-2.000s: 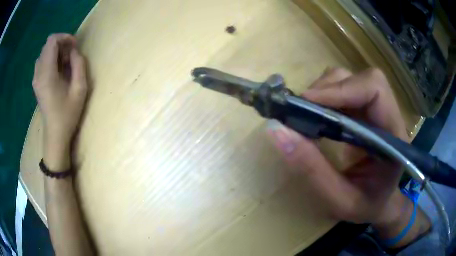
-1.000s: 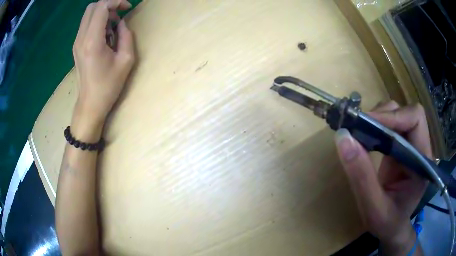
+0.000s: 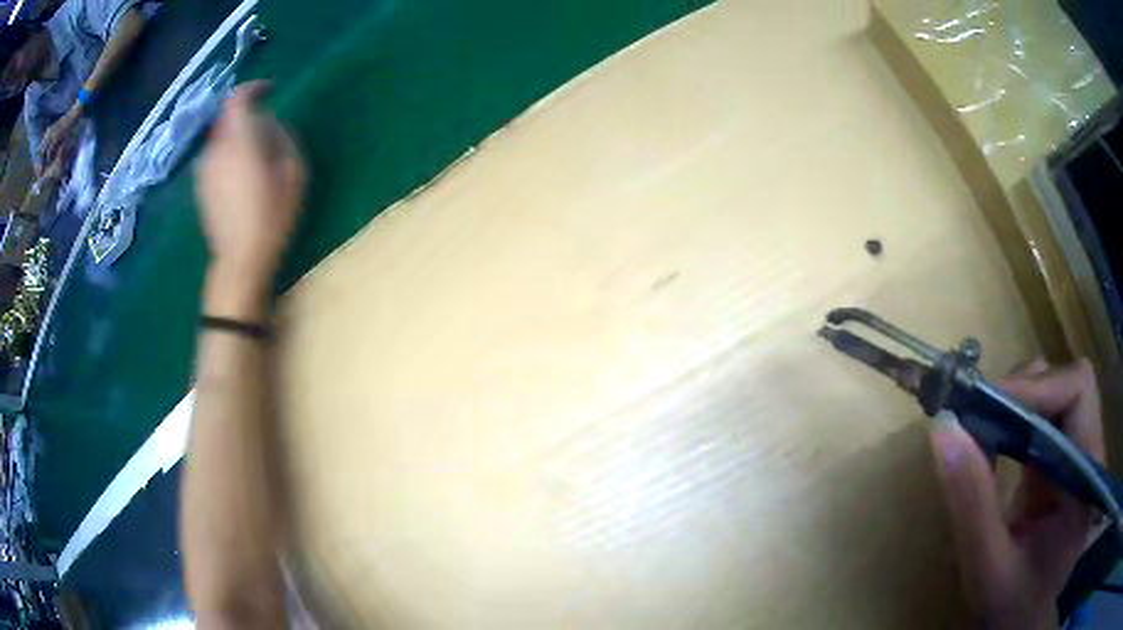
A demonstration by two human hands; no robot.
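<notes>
My right hand (image 3: 1034, 492) holds the soldering iron (image 3: 973, 394) by its black handle at the lower right. The iron's tip and the thin curved guide tube point up-left above the cardboard sheet (image 3: 517, 308), touching nothing that I can see. My left hand (image 3: 250, 185) is blurred over the green conveyor belt (image 3: 382, 111) at the upper left. Its fingers look curled, and whether it holds anything cannot be told. A clear plastic bag with a unit or cord in it (image 3: 166, 148) lies at the belt's far edge, beyond my left hand.
Another person's arm (image 3: 105, 62) shows at the far upper left. A yellowish shiny box or wrapped surface (image 3: 985, 74) stands at the upper right, beside a raised cardboard edge (image 3: 985, 209). A small dark spot (image 3: 873, 247) is on the sheet. Several blurred items line the left edge.
The view has swung left, showing more of the belt. My left hand has moved from the sheet's edge out over the belt. My right hand still holds the iron, now lower right in the picture.
</notes>
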